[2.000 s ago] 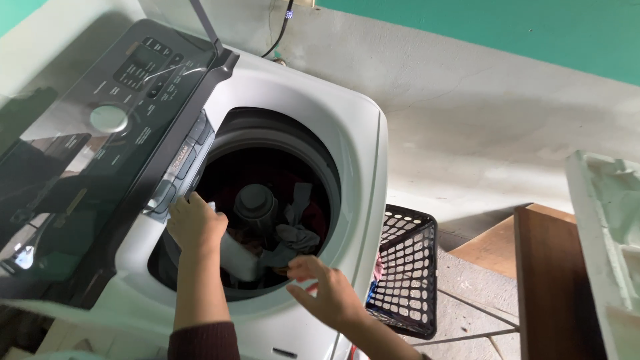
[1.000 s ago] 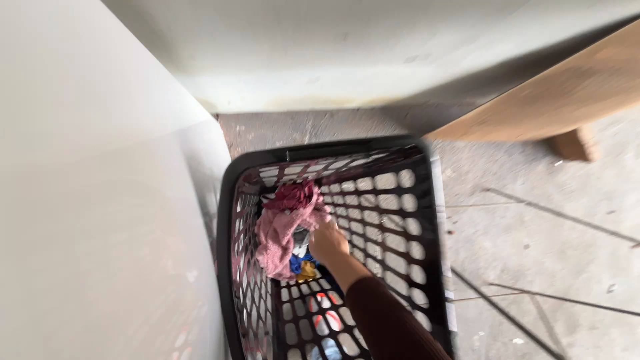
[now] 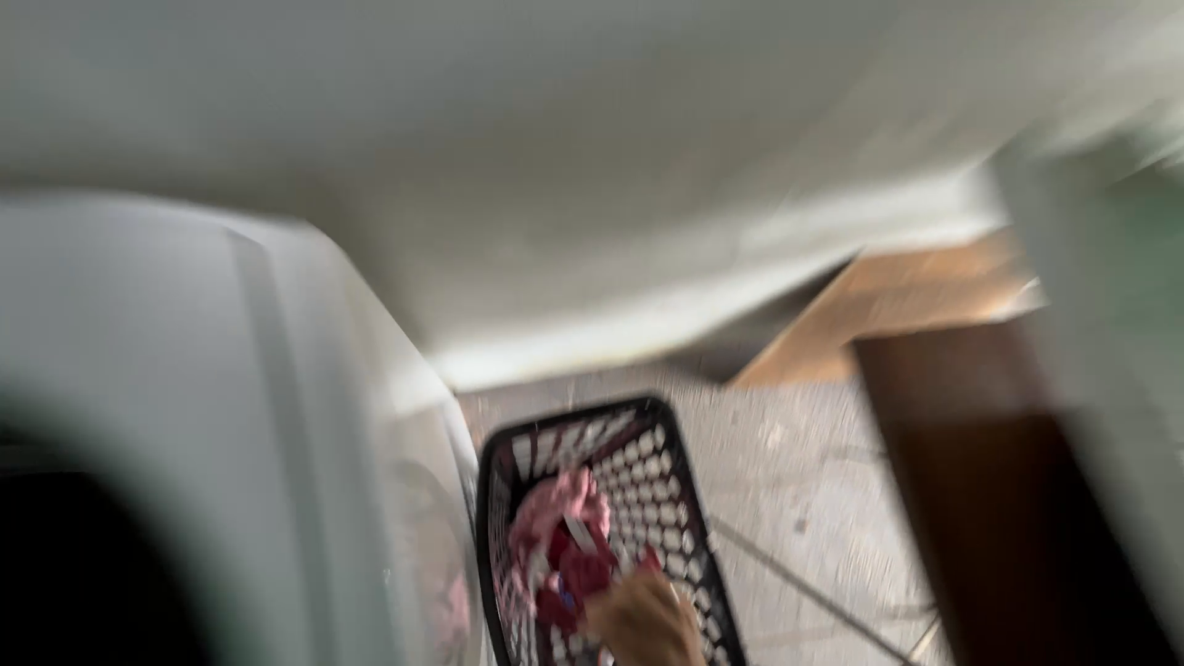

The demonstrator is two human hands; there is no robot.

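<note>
One blurred hand, seemingly my right hand [image 3: 645,618], is at the lower edge of the head view, over the black plastic laundry basket [image 3: 692,499]. Its fingers meet dark red cloth [image 3: 585,575]; motion blur hides whether they grip it. Pink cloth [image 3: 555,507] lies in the basket just beyond the red cloth. The basket stands on the floor against the side of a white washing machine [image 3: 185,351], whose dark tub opening [image 3: 74,564] shows at the lower left. My left hand is out of view.
A pale wall [image 3: 601,213] runs behind the basket. On the right stand a dark brown wooden piece [image 3: 980,462] and a light wooden board [image 3: 888,305]. A thin dark line crosses the concrete floor [image 3: 795,499].
Both hands were over the washer's tub two seconds ago; one second ago one hand was down inside the basket. The red cloth now lies nearer the hand. The view has swung widely.
</note>
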